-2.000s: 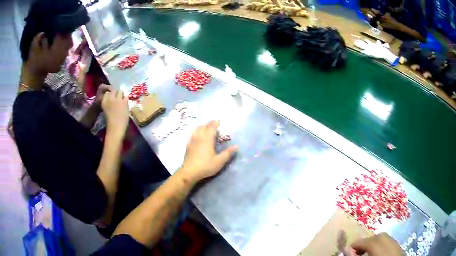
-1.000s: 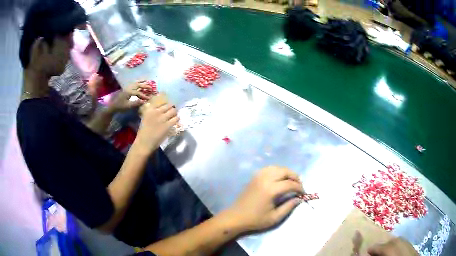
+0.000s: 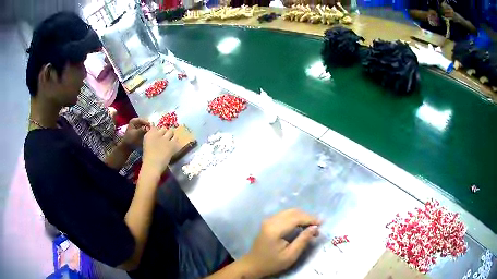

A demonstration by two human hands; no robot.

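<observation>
My left hand is bare and low over the metal bench, with thumb and index curved and a narrow gap between their tips. I see nothing held. A small cluster of red-and-white pieces lies just right of the fingertips, apart from them. The large loose heap of red-and-white parts lies farther right, behind the cardboard pad, which the bottom edge cuts off. White rings lie at the lower right corner. My right hand is out of the picture.
A person in black works at left by a cardboard block, red-and-white heaps and white pieces. A stray red piece lies on the bench. A white bottle stands by the green belt.
My left hand came right and toward me from near the neighbour's white pieces. The small cluster, at its fingertips one second ago, now lies apart. My right hand has left the picture.
</observation>
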